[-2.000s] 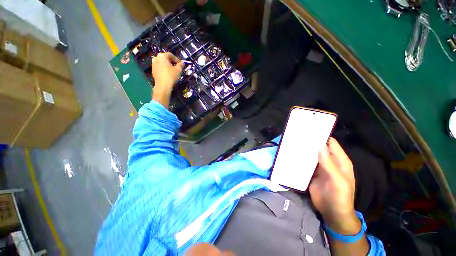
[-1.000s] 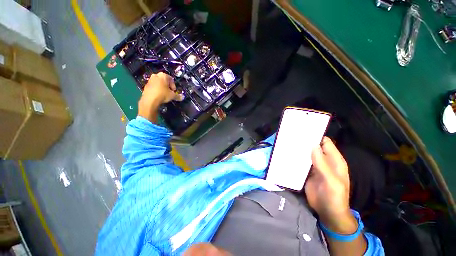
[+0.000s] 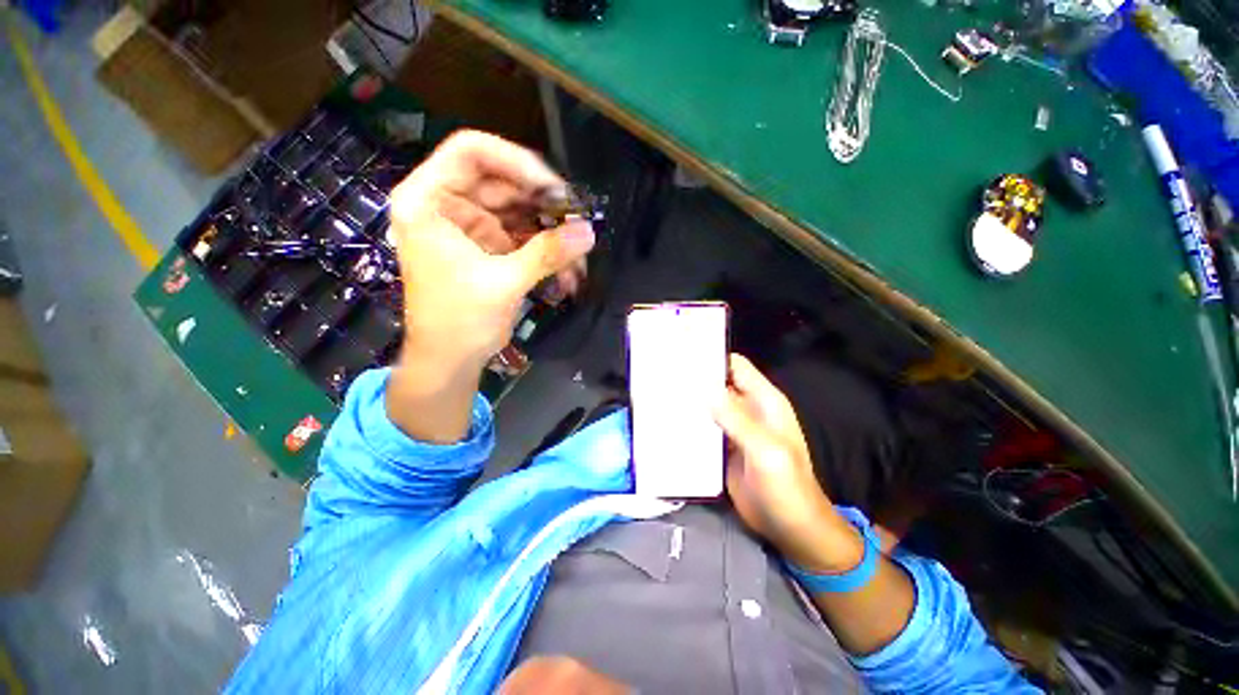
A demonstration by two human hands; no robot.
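Observation:
My left hand point(image 3: 476, 258) is raised in front of the compartment tray point(image 3: 306, 306), at the left of the view. Its thumb and fingers pinch a small dark device point(image 3: 563, 211) with shiny parts; blur and the fingers hide its shape. My right hand point(image 3: 772, 455) holds the smartphone point(image 3: 677, 401) upright over the lap, its thumb at the right edge. The phone screen is plain white. The tray is a black grid on a green board. My left hand hides its right part.
The green bench point(image 3: 734, 122) crosses the upper right. On it lie a coiled cable point(image 3: 852, 95), an opened device half point(image 3: 1003, 231), a dark round part point(image 3: 1073, 179), a marker pen point(image 3: 1182, 211) and blue bins point(image 3: 1152, 75). A cardboard box point(image 3: 41, 475) stands at left on the grey floor.
My left hand has come up and right from the tray with a small device in its fingers. The view has turned toward the bench. My right hand still holds the phone, now more upright.

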